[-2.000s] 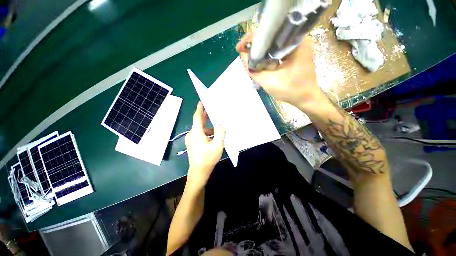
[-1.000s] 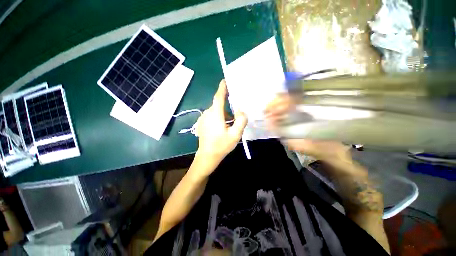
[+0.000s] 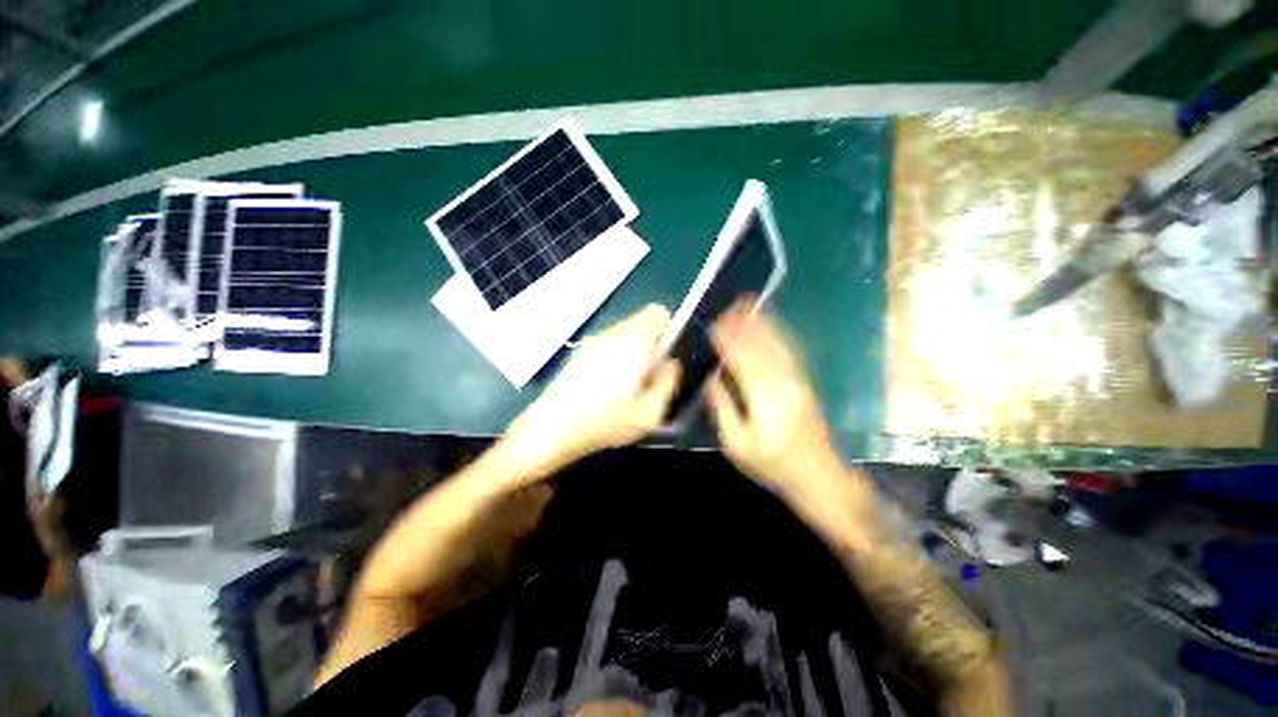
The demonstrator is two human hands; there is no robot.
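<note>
A solar panel (image 3: 722, 273) stands tilted in front of me, its dark face partly showing and its white edge towards the upper left. My left hand (image 3: 617, 378) grips its left side near the lower end. My right hand (image 3: 757, 378), slightly blurred, is at its right side with fingers against the dark face. Whether one or two panels are held is unclear. The grey glue gun (image 3: 1107, 245) lies on the tan board (image 3: 953, 378), out of my hands.
Another solar panel (image 3: 533, 217) overlaps a white panel back (image 3: 540, 329) left of centre. A panel stack (image 3: 278, 280) with coiled white cords is farther left. A crumpled white rag (image 3: 1208, 301) lies on the board. Another person's arm (image 3: 49, 518) shows at far left.
The glue gun has left my right hand and now rests on the board. The open white V of panels is gone; a dark face shows between my hands. The view has shifted.
</note>
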